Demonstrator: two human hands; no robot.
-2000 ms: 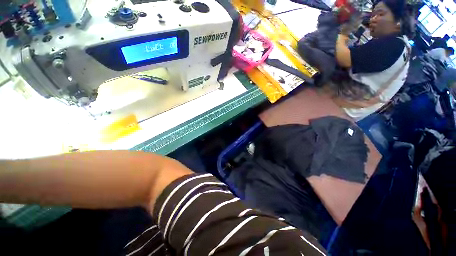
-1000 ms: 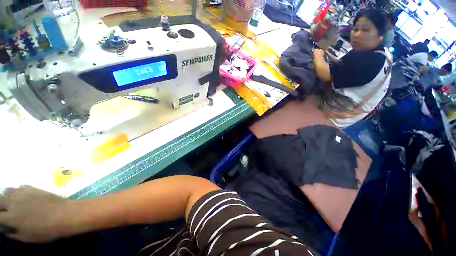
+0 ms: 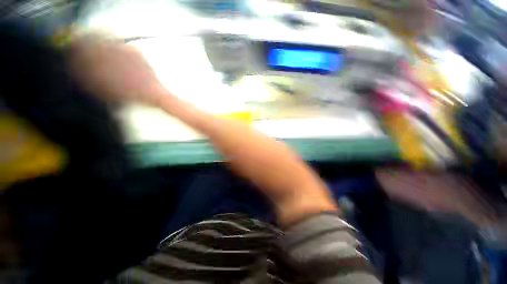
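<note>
The frame is strongly blurred. My right hand (image 3: 114,69) is at the upper left, with the bare forearm running down to the striped sleeve. It is at or over the edge of a large dark mass, probably cloth (image 3: 61,105), at the left. Its fingers are too blurred to tell whether they hold the cloth. My left hand is not visible. The white sewing table (image 3: 317,126) with its green edge lies beyond the forearm, and the sewing machine with a lit blue screen (image 3: 306,59) stands on it.
A pink basket (image 3: 392,101) and yellow tape (image 3: 408,136) are on the right of the table. A pinkish-tan flat top (image 3: 439,191) with dark cloth is at the lower right. A yellow patch (image 3: 28,150) is at the left edge.
The view has swung left, so the machine and pink basket sit further right. The dark mass has come into view at left. My right hand has moved from the lower left to the upper left.
</note>
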